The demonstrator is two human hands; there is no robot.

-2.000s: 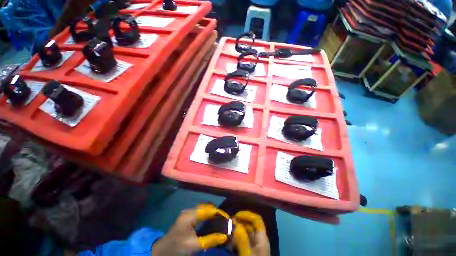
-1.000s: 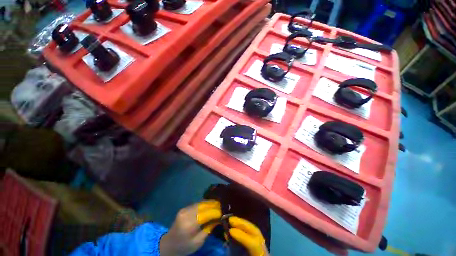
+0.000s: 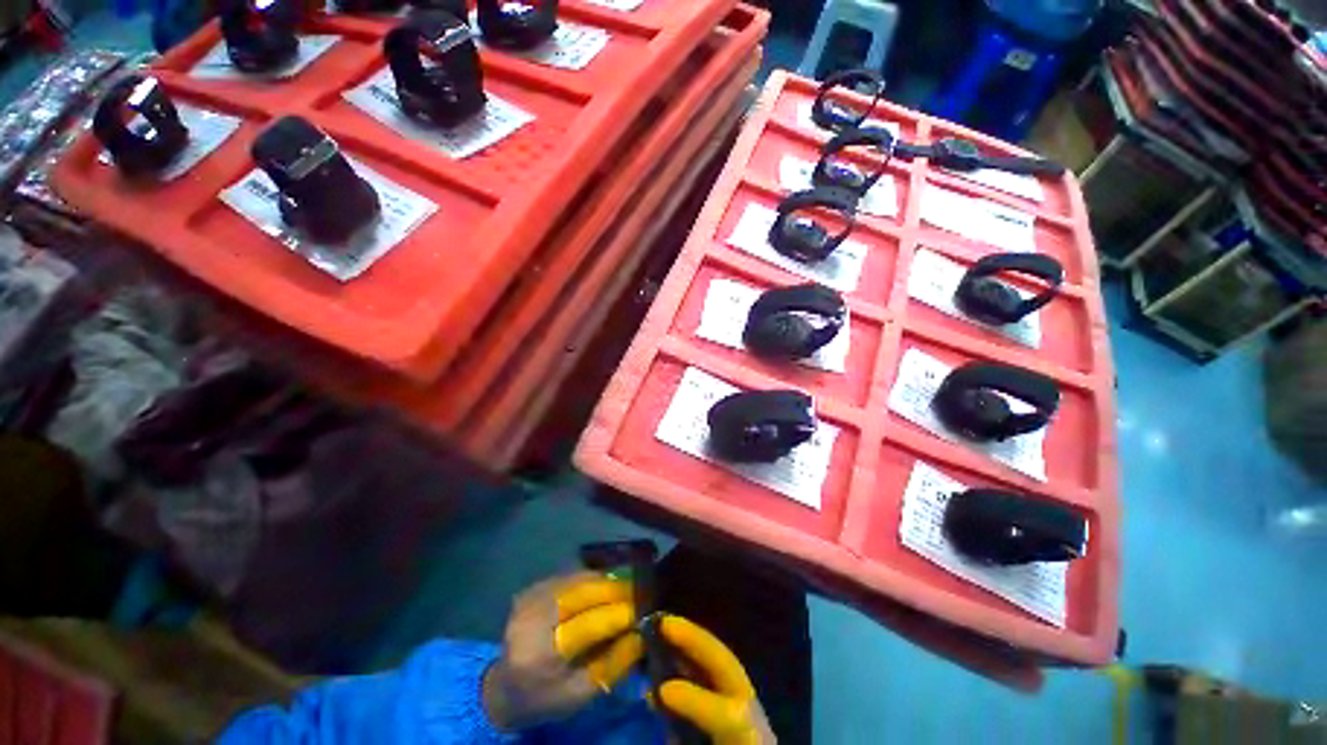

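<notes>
A black watch (image 3: 623, 556) is held low in front of me, with its strap between both hands. My left hand (image 3: 575, 648), with yellow finger cots, grips the strap from the left. My right hand (image 3: 706, 681), also in yellow finger cots, pinches the strap at a small shiny metal part. The fingers hide much of the strap. The red compartment tray (image 3: 862, 502) stands just beyond my hands. It holds several black watches closed as rings on white slips, and one flat open watch (image 3: 978, 157) at its far end.
A higher stack of red trays (image 3: 437, 313) with watches stands at the left. Wrapped material (image 3: 218, 451) lies below it. Tray stacks on wooden racks (image 3: 1215, 277) stand at the back right, near a white stool (image 3: 859, 21). Blue floor (image 3: 1208, 480) shows at the right.
The view has shifted and turned between frames. The watch between my hands has turned, and part of it now sticks out above my left fingers. The watches in the trays look unchanged.
</notes>
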